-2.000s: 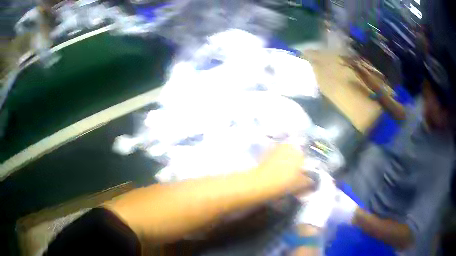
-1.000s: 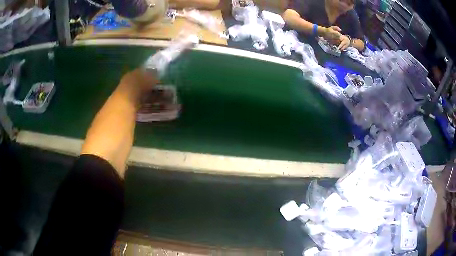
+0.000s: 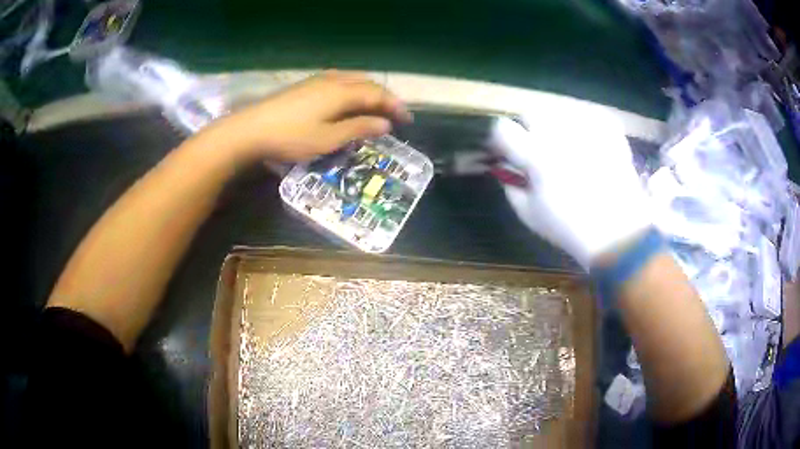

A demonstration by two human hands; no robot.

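Note:
A white power strip housing [image 3: 358,195] lies open side up on the dark bench, with a green circuit board, a yellow transformer and blue parts inside. My bare left hand [image 3: 329,118] is over its upper left edge, thumb and fingers around the rim. My gloved right hand [image 3: 566,167], with a blue wristband, is to the right of the housing. It holds cutters with red handles [image 3: 509,175]; their blurred jaws point left towards the housing and do not touch it.
A cardboard tray [image 3: 228,351] full of thin silvery pieces is in front. Bagged white units [image 3: 724,228] are piled at the right. A bagged cord [image 3: 153,83] lies across the pale rail at the left. Another open unit [image 3: 105,28] is on the green conveyor [image 3: 351,35].
My left hand has come back from the conveyor, and a housing now lies on the bench under it. My gloved right hand with the cutters has come into view. The view has tilted down.

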